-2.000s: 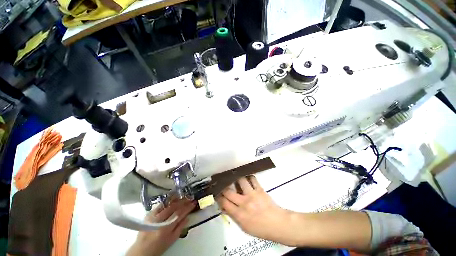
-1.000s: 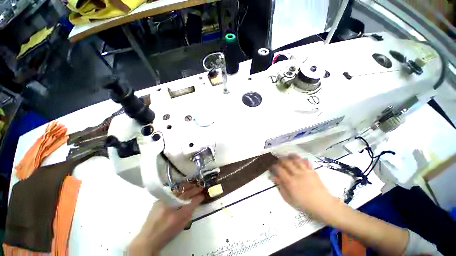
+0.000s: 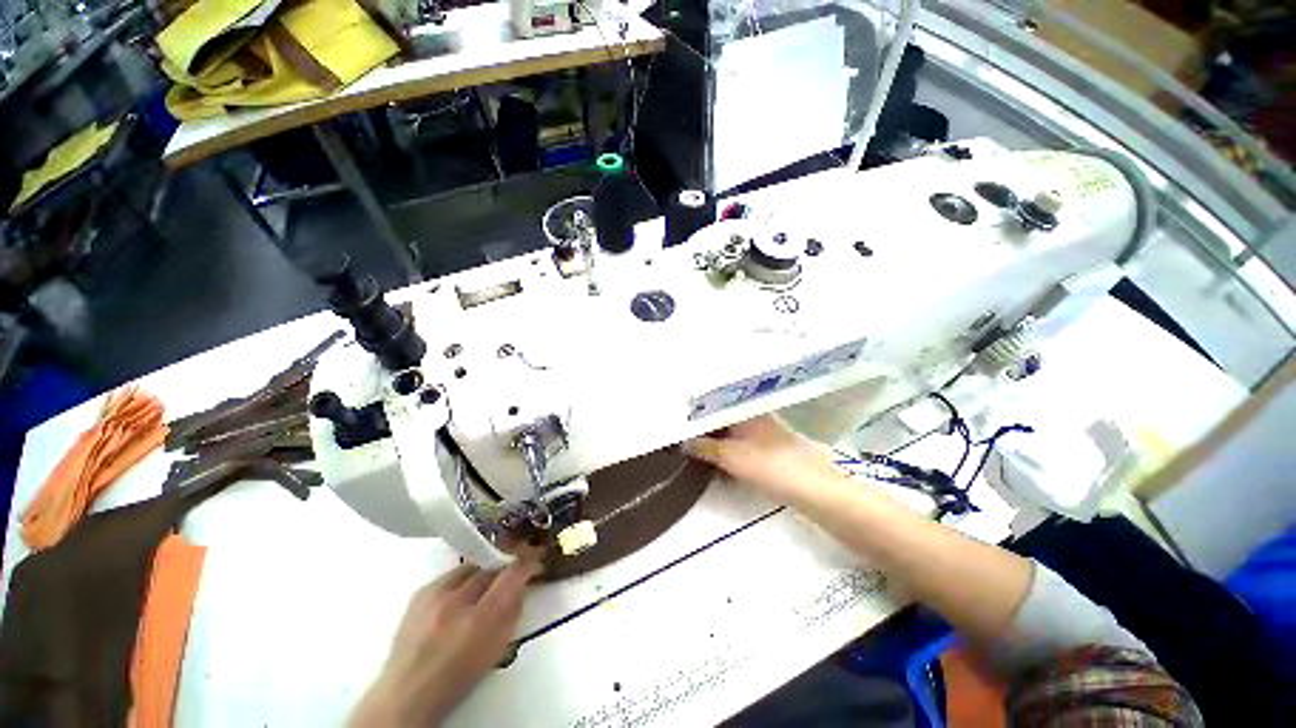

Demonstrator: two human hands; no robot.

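Note:
A dark brown panel (image 3: 640, 519) lies on the machine bed, partly under the white sewing machine head, with a light line along it and a curved front edge. The presser foot area (image 3: 526, 515) is above its left end, beside a small cream block (image 3: 577, 538). My left hand (image 3: 462, 626) is left of the foot, its fingertips on the panel's left end; the fingertips are partly hidden. My right hand (image 3: 753, 458) is at the panel's right end by the machine arm, fingers on its edge.
Brown panels (image 3: 71, 605) and orange panels (image 3: 168, 626) lie at left, with orange strips (image 3: 97, 462) and brown strips (image 3: 249, 413) behind. Dark snips with cord (image 3: 924, 481) lie right of my right hand. The white machine arm (image 3: 853, 270) spans the back.
More of the panel shows right of the foot, and its edge now curves. My right hand moved right, then back inward onto the panel's right end. My left hand stays by the foot.

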